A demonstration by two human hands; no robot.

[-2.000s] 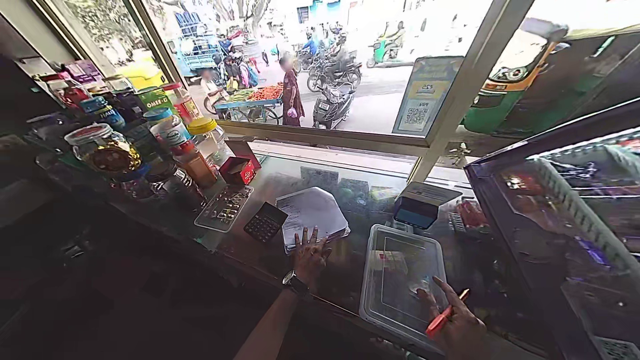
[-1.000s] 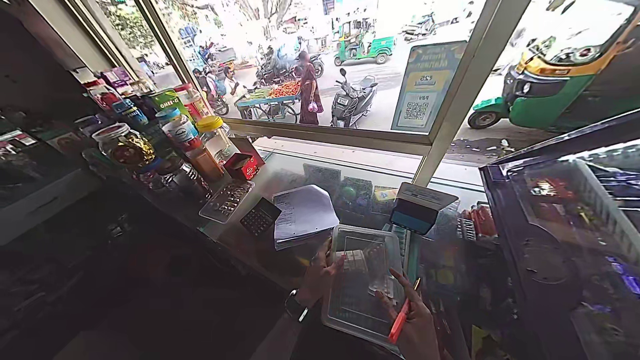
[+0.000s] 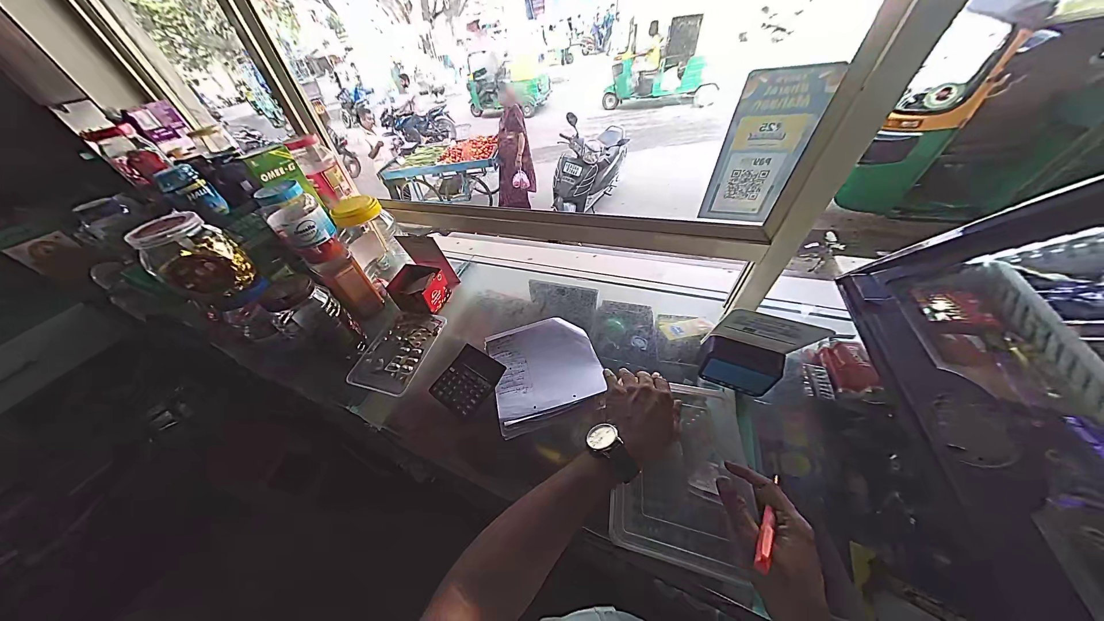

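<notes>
My left hand [image 3: 640, 416], with a watch [image 3: 604, 438] on its wrist, reaches over the far part of a clear plastic container [image 3: 664, 517], close to the right edge of a stack of written papers [image 3: 548, 371]. Whether its fingers grip anything cannot be told. An orange pen [image 3: 765, 539] is held in my right hand [image 3: 780, 548], whose thumb and forefinger are spread above the container's right side. Through the clear plastic something pale shows. A black calculator [image 3: 467, 380] lies left of the papers.
Plastic jars [image 3: 194, 259] crowd the counter's left end. Near them are a small red box [image 3: 420, 289] and a clear tray of small items [image 3: 398, 354]. A dark payment device [image 3: 743, 362] stands at the back right. A framed case [image 3: 966, 371] bounds the right side; a window frame [image 3: 569, 226] runs behind.
My left hand has moved from the container's left side to its far part, beside the papers. The orange pen remains in my right hand.
</notes>
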